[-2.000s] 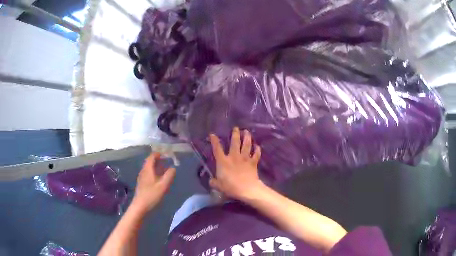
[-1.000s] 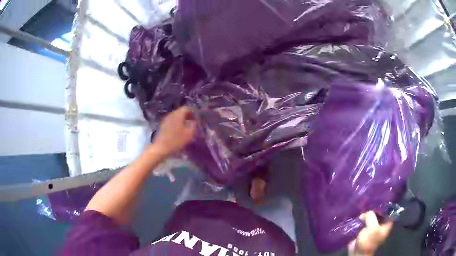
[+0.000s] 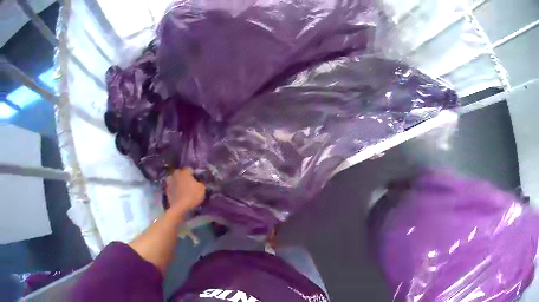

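Observation:
A thick heap of purple garments in clear film [image 3: 283, 141] lies in the cage trolley, dark hanger hooks along its left side. My left hand [image 3: 186, 190] is on the heap's lower left edge, fingers closed on a bagged garment near the hooks; the exact grip is partly hidden. A separate bagged purple garment [image 3: 461, 236] is at the lower right, outside the cage, blurred and cut off by the frame edge. My right hand is not visible; it is hidden or out of the picture.
The cage trolley's pale bars [image 3: 70, 147] and white liner [image 3: 97, 194] surround the heap at left and top. A pale lower rail [image 3: 402, 137] runs along the right. Dark grey floor [image 3: 343, 236] shows below. Another purple bag [image 3: 44, 282] is at the lower left.
The separate garment has moved off the heap to the lower right, and my right hand has gone from view. My left hand has moved lower on the heap. The view has shifted right.

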